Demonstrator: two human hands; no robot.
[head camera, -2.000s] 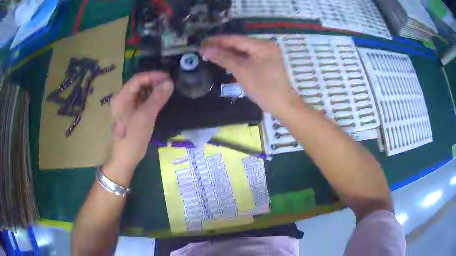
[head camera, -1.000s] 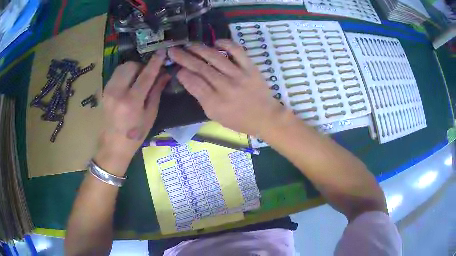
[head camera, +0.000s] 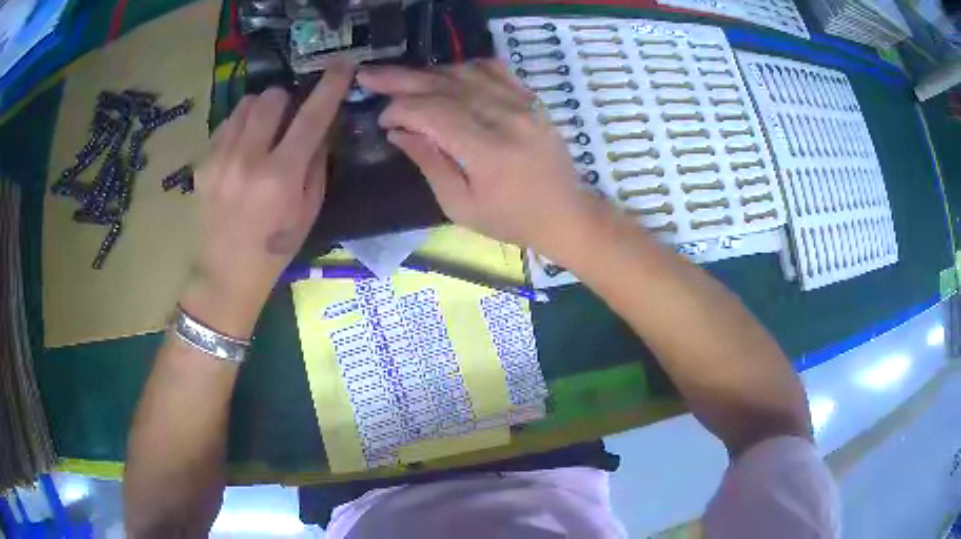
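Observation:
My left hand (head camera: 263, 174) and my right hand (head camera: 479, 137) are at the press fixture (head camera: 364, 132), fingertips close together over its pale top. Both index fingers point at the top from either side, below the metal head of the bench press (head camera: 327, 42). The fingertips hide any small part there, so I cannot tell whether either hand grips one. Dark loose parts (head camera: 105, 168) lie heaped on the cardboard sheet (head camera: 79, 300) at left. The white parts tray (head camera: 719, 137) at right has dumbbell-shaped slots, with dark round ends in its left column.
A second white tray (head camera: 832, 168) stands at far right, beside the first. Yellow and white paperwork (head camera: 395, 368) lies in front of me with a thin purple-and-dark pen (head camera: 474, 282) across it. Stacked boards (head camera: 21, 358) are at the far left edge. The green mat (head camera: 611, 347) lies under everything.
Two seconds ago my hands were apart on either side of the fixture; they came together over its top and remain there. The whole view has also shifted.

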